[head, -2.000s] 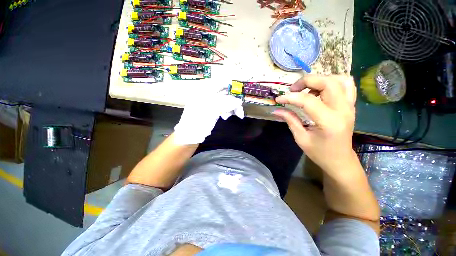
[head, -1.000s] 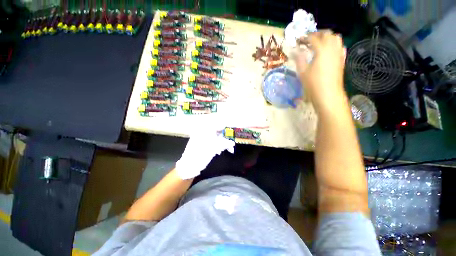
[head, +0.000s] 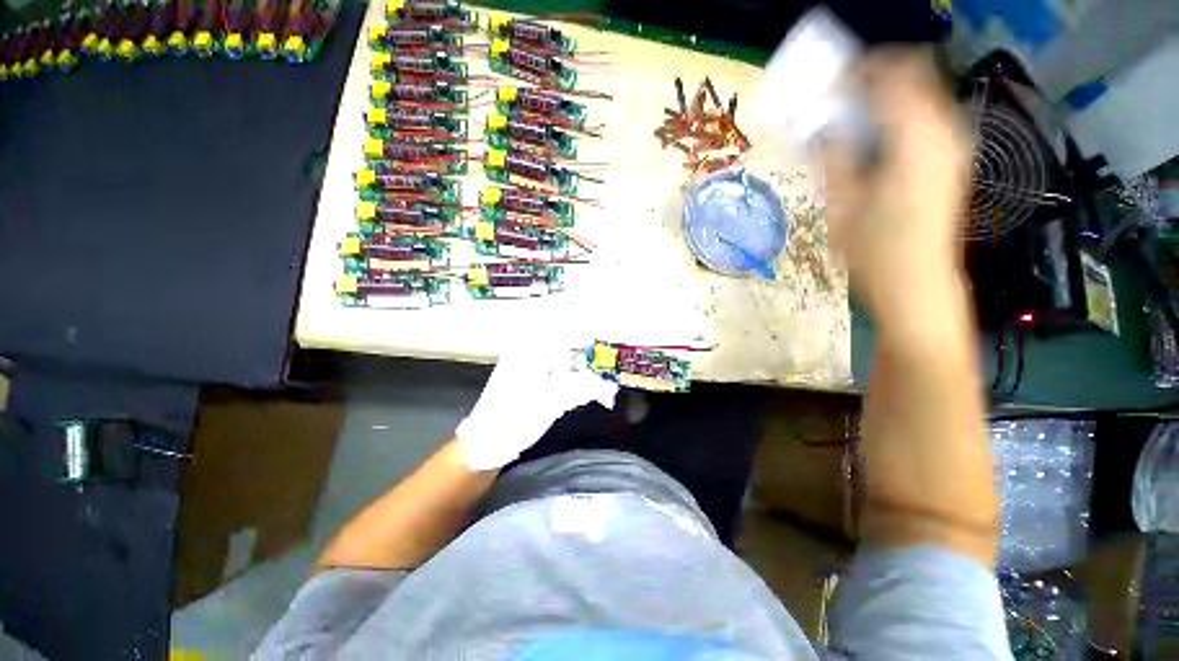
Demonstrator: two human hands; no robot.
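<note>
My left hand [head: 537, 394], in a white glove, holds a circuit board [head: 640, 367] by its yellow-block end at the near edge of the cream board. The parts face up and thin red leads trail right. My bare right hand [head: 899, 168] is blurred at the far right of the cream board. It is at a crumpled white cloth or glove [head: 817, 80], which it seems to hold; the fingers are too blurred to see clearly. The round tub of whitish-grey paste [head: 733, 222], with a blue stick in it, stands left of my right forearm.
Two columns of similar circuit boards [head: 414, 149] lie on the cream board [head: 647, 278]. Copper-coloured strips [head: 702, 125] are piled beyond the tub. More boards [head: 168, 36] line the black surface at far left. A fan grille [head: 1012, 168] is at right, and a solder reel [head: 78, 452] at left.
My right hand has left the circuit board and reached to the white cloth, which is now shifted right and nearer. My left hand still holds the board. The camera view has shifted.
</note>
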